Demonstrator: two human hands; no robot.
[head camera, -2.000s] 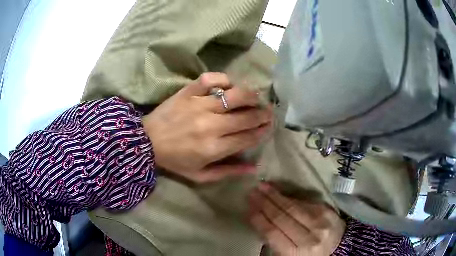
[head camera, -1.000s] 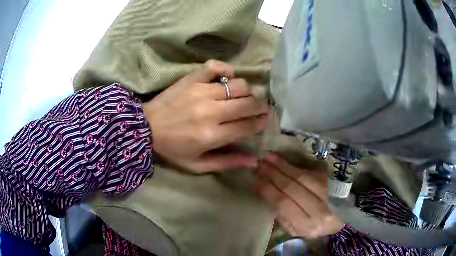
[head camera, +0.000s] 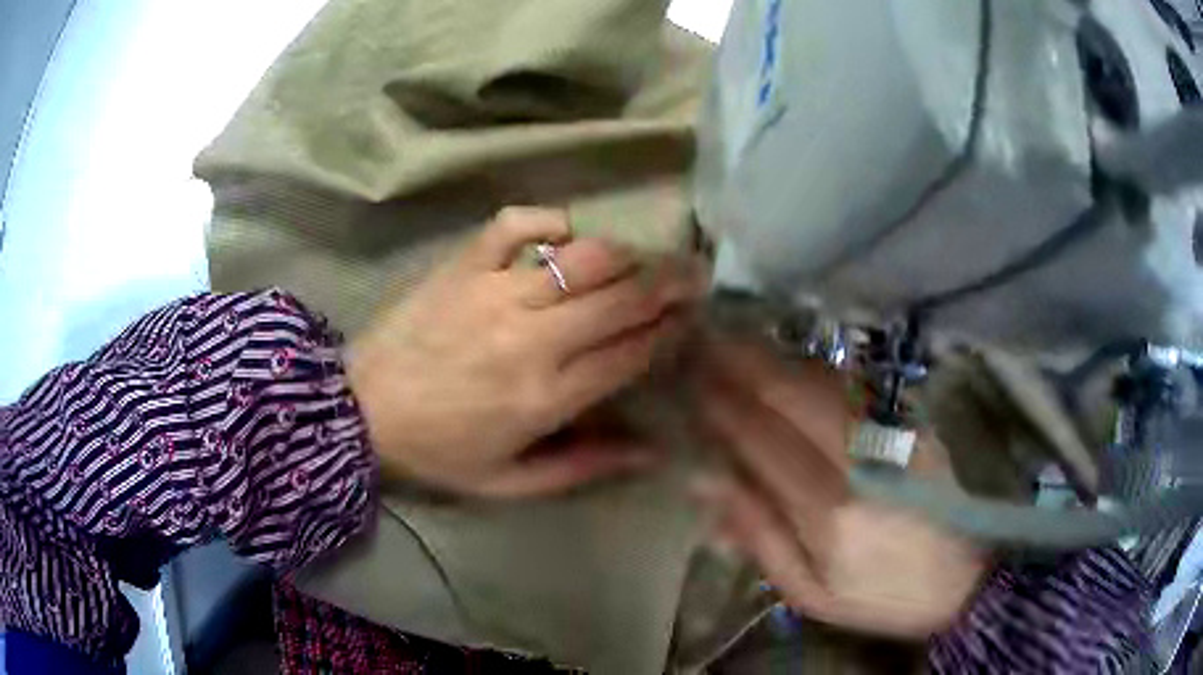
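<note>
The khaki trouser panel (head camera: 435, 251) lies bunched over the white table, left of and below the sewing machine head (head camera: 884, 158). My left hand (head camera: 508, 363) lies on the khaki cloth with its fingers bent beside the machine head; a ring shows on one finger. My right hand (head camera: 818, 488) is blurred, below the machine head, with its fingers on or just over the cloth near my left fingertips. Whether its fingers pinch the cloth cannot be told. The needle and presser foot are hidden.
The white table (head camera: 119, 224) shows at the left. The tension spring and its pale knob (head camera: 884, 442) hang under the machine head, with a grey curved bar (head camera: 1029, 517) in front of my right wrist. Blurred metal parts show at the right edge.
My right hand has moved up and to the right, under the machine head. The khaki cloth has shifted and folded at the lower right. My left hand has moved slightly left.
</note>
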